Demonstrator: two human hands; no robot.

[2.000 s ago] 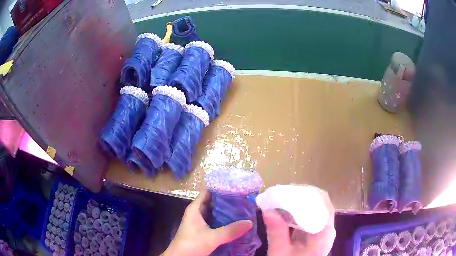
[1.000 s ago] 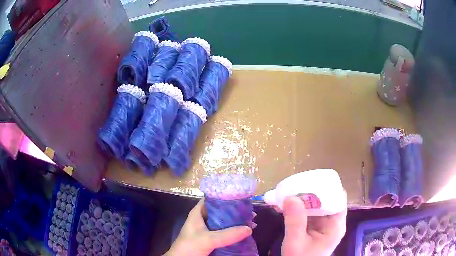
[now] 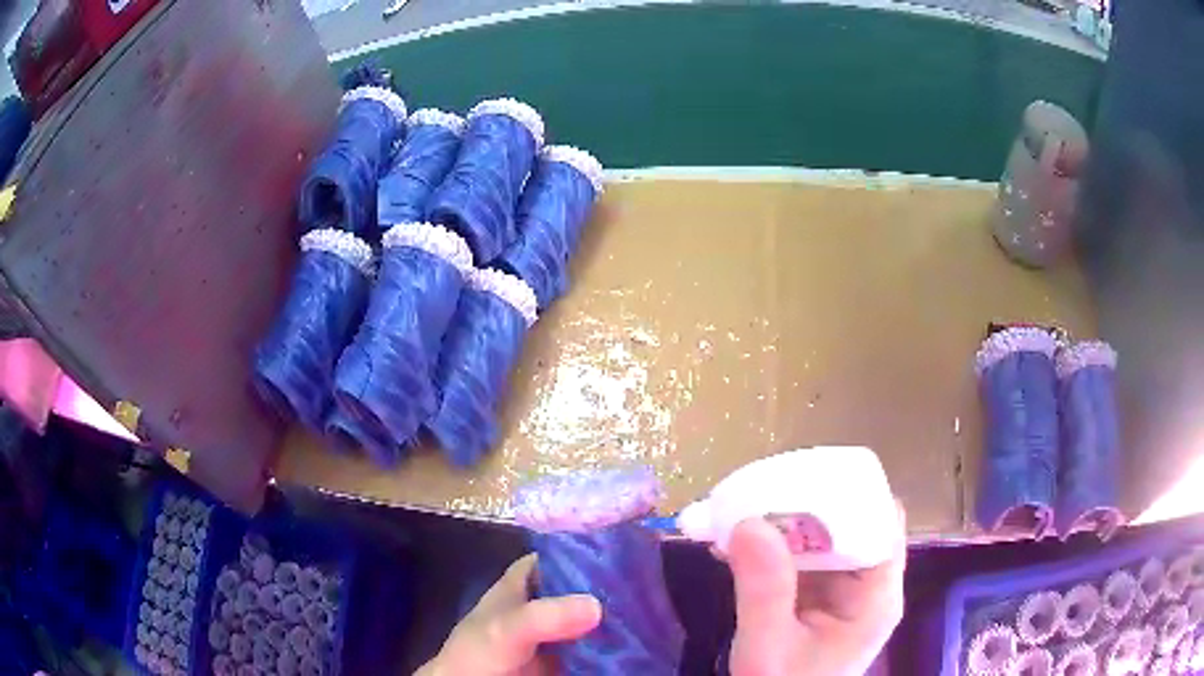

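My left hand (image 3: 508, 627) holds a blue tubular piece (image 3: 614, 608) with its white bumpy rim (image 3: 588, 498) up, at the bench's front edge. My right hand (image 3: 805, 614) grips a white glue bottle (image 3: 825, 495) with a pink-red label, tipped sideways. Its blue nozzle tip (image 3: 660, 523) points left at the underside of the rim, touching or nearly touching it. The lower end of the blue piece is cut off by the picture's edge.
Several blue pieces (image 3: 403, 330) are piled at the left beside a grey panel (image 3: 172, 225). Two blue pieces (image 3: 1017, 429) and a grey-pink cup (image 3: 1040, 192) stand at the right. A green belt (image 3: 739, 93) runs behind. Crates of pale rings (image 3: 951, 647) are below.
The nozzle, once hidden in the oldest frame, now shows at the rim. The held piece has shifted slightly left and tilted. The small blue piece on the belt has moved left, mostly behind the pile.
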